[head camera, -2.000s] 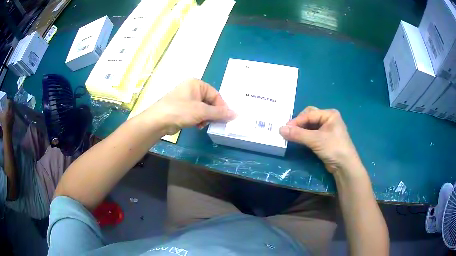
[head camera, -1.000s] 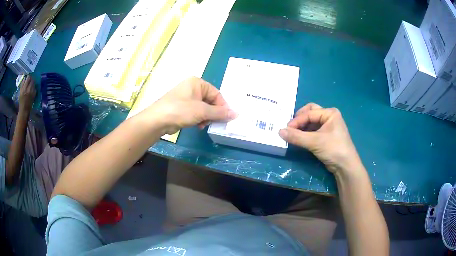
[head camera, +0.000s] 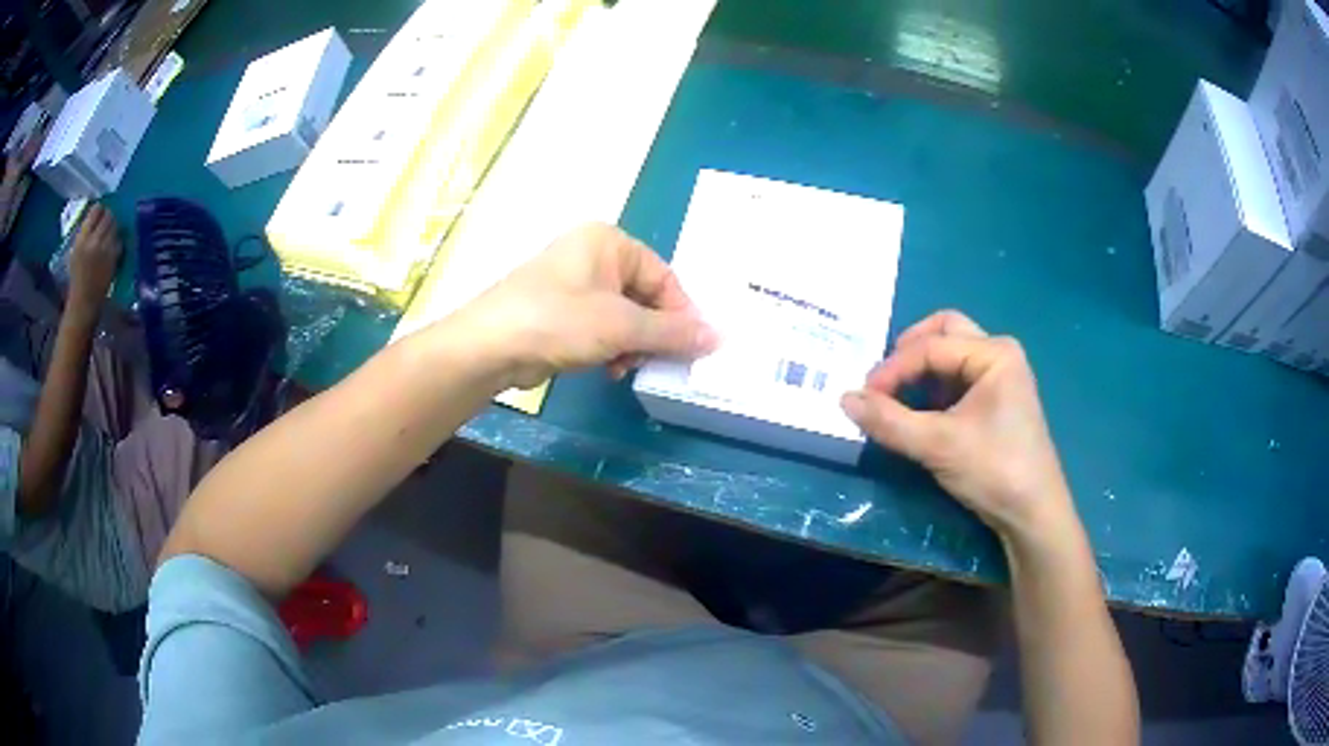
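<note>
A white product box (head camera: 773, 248) lies flat on the green bench in front of me. A thin label (head camera: 773, 343) with a line of dark text and a barcode is over its top; its clear edges barely show, so I cannot tell how much touches the box. My left hand (head camera: 634, 313) pinches the label's left edge above the box's left part. My right hand (head camera: 947, 401) pinches near the lower right edge, beside the barcode.
A stack of label sheets (head camera: 350, 182) and a long strip (head camera: 583, 161) lie left. Stacked boxes (head camera: 1217, 219) stand right. Farther left are a white box (head camera: 277, 110), a dark blue fan (head camera: 190, 313) and a person's hand (head camera: 95, 248). A white fan (head camera: 1304, 641) is lower right.
The whole view has shifted slightly, with bench items appearing farther right. My hands keep nearly the same place over the box. The neighbouring person's hand and arm have moved up towards the bench edge.
</note>
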